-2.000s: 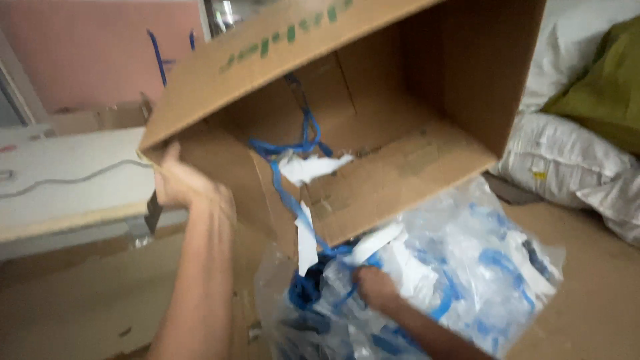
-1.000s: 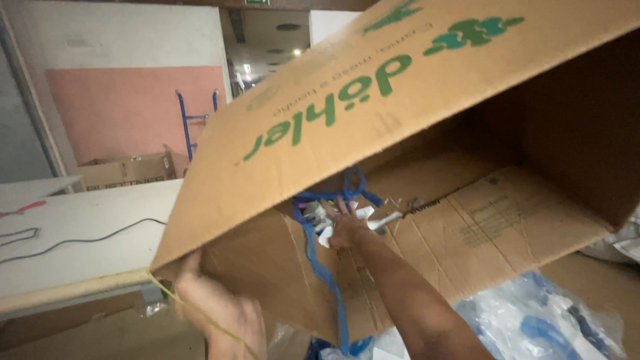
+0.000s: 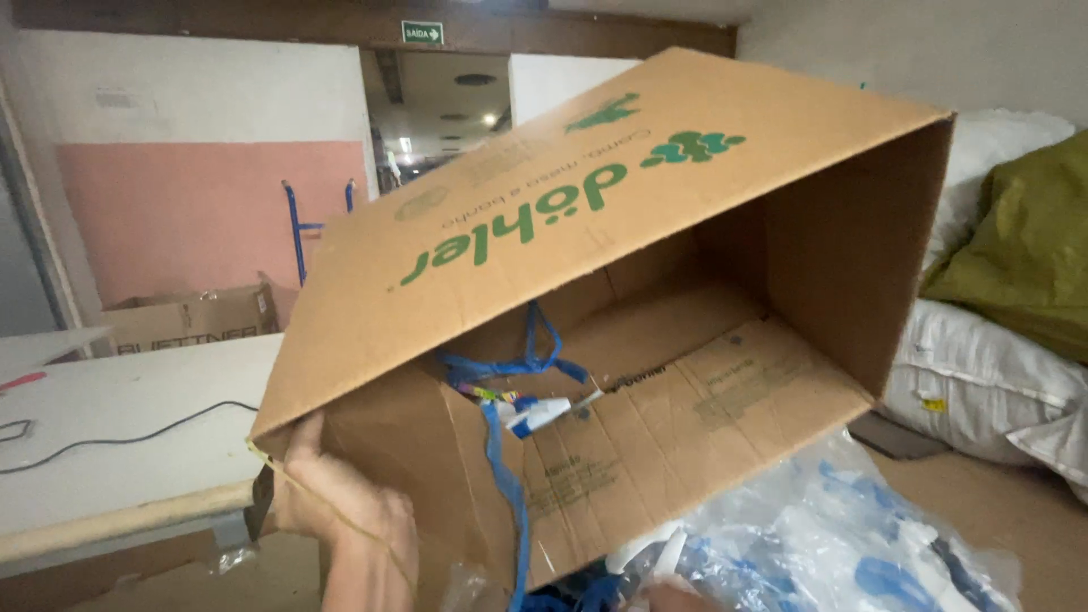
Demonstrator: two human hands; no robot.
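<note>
A large cardboard box point(image 3: 544, 212) with green print is tipped on its side, its mouth toward me. My left hand point(image 3: 344, 497) grips its lower left edge, fingers behind the cardboard. Inside lie blue strapping point(image 3: 508, 476), which trails out over the lower rim, and crumpled white and blue scraps point(image 3: 540, 416). My right hand point(image 3: 676, 595) is at the bottom edge of the view, beside white pieces and blue strips; only a small part of it shows. Below the box is a heap of clear plastic film point(image 3: 816, 527) with blue and white scraps.
A white table point(image 3: 127, 425) with a dark cord stands left. Behind are another cardboard box point(image 3: 195, 316) and a blue metal frame point(image 3: 296, 234), perhaps a hand truck. White sacks point(image 3: 986, 382) and an olive-green sack point(image 3: 1028, 246) are piled at the right.
My right hand has moved out of the box and down to the plastic heap. My left hand stays on the box edge. Fewer white scraps show inside than two seconds ago.
</note>
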